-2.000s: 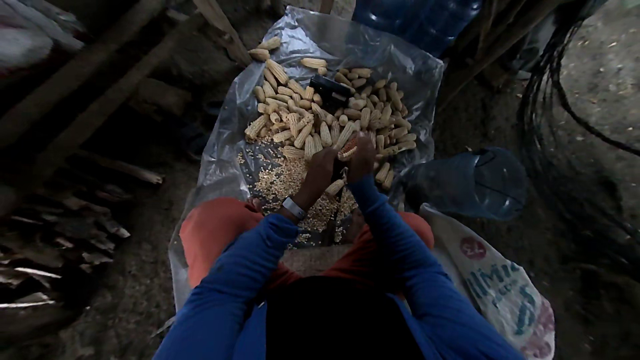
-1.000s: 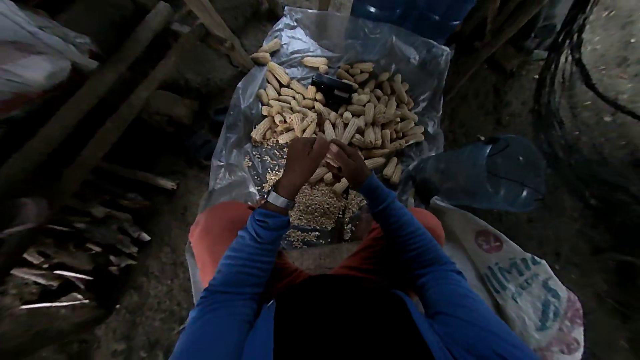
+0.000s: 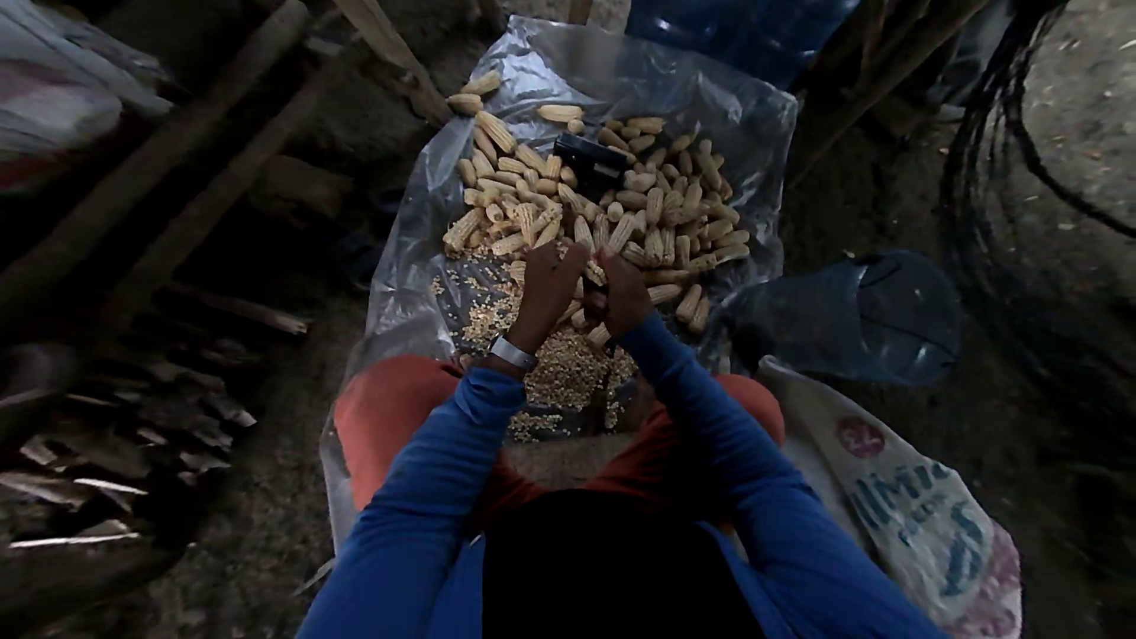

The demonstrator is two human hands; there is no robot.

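Note:
Both my hands meet over a clear plastic sheet (image 3: 417, 240), around a corn cob (image 3: 593, 272) that is partly hidden by the fingers. My left hand (image 3: 552, 288), with a pale band at its wrist, grips the cob from the left. From the right, my right hand (image 3: 621, 291) closes on the same cob. Beyond the hands lies a heap of corn cobs (image 3: 657, 209), with a black object (image 3: 590, 161) resting among them. Loose corn kernels (image 3: 568, 368) are piled between my hands and my crossed legs, and more lie scattered on the left.
A clear blue plastic jug (image 3: 901, 315) lies at the right, above a printed woven sack (image 3: 932, 524). Coiled black cable or hose (image 3: 985, 195) is farther right. Wooden poles (image 3: 222, 195) and split wood pieces (image 3: 115, 444) are on the left. A blue container (image 3: 737, 31) stands beyond the sheet.
Both hands stay together over the sheet; their wrists and fingers have turned slightly. The cob between them shows more plainly now than one second ago.

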